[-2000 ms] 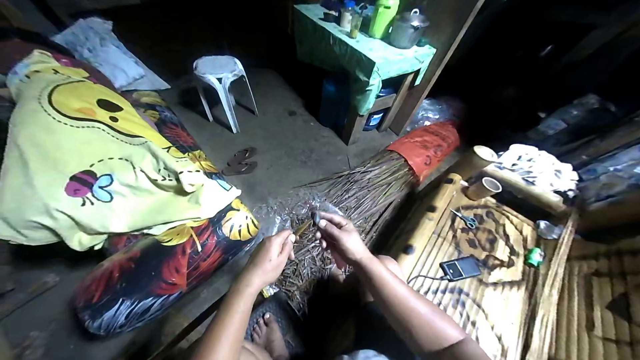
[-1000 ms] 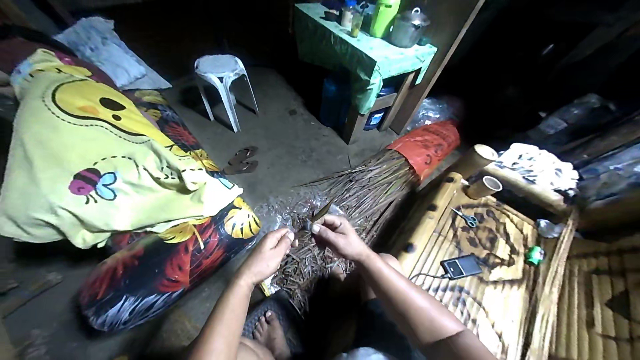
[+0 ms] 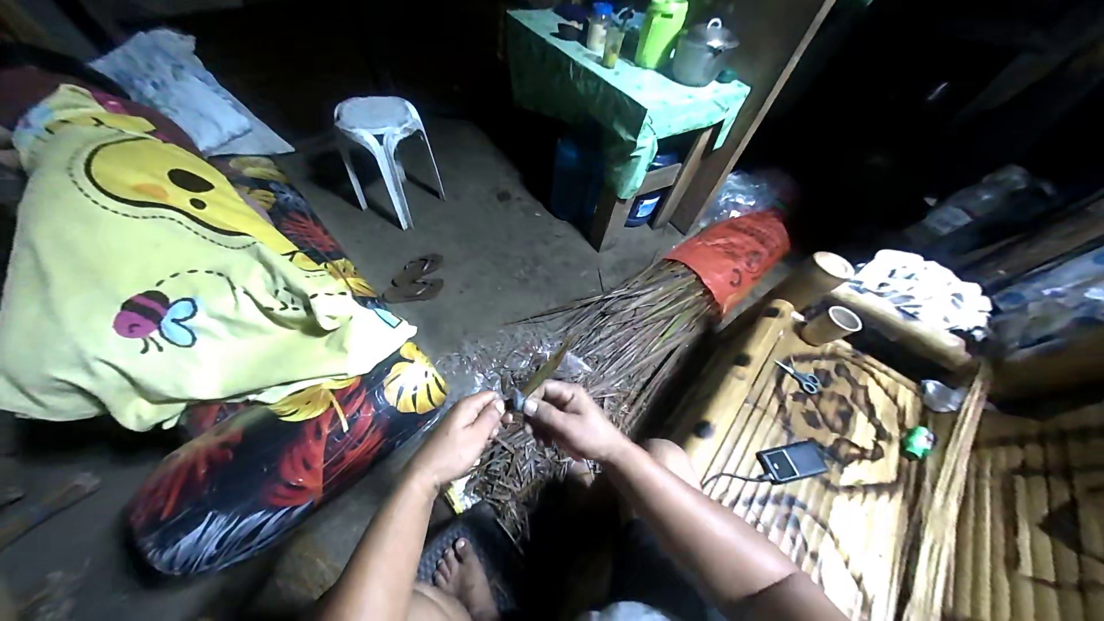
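My left hand and my right hand meet near the middle of the view, fingertips almost touching. Between them is a short brown strip of dried leaf or stalk, its free end pointing up and right. A small greyish piece sits at its lower end, by the right thumb; what it is cannot be told. The left fingers pinch close beside it. Below and behind the hands lie many cut dry pieces on clear plastic. A bundle of long dry stalks fans out from a red plastic sack.
A bamboo bench at the right holds scissors, a black device with a cable and a bamboo cup. A floral cushion under a yellow-green cloth lies left. A white stool and slippers are ahead.
The strip between my hands now points up and right, longer in view than before. Both hands have stayed close together over the pile.
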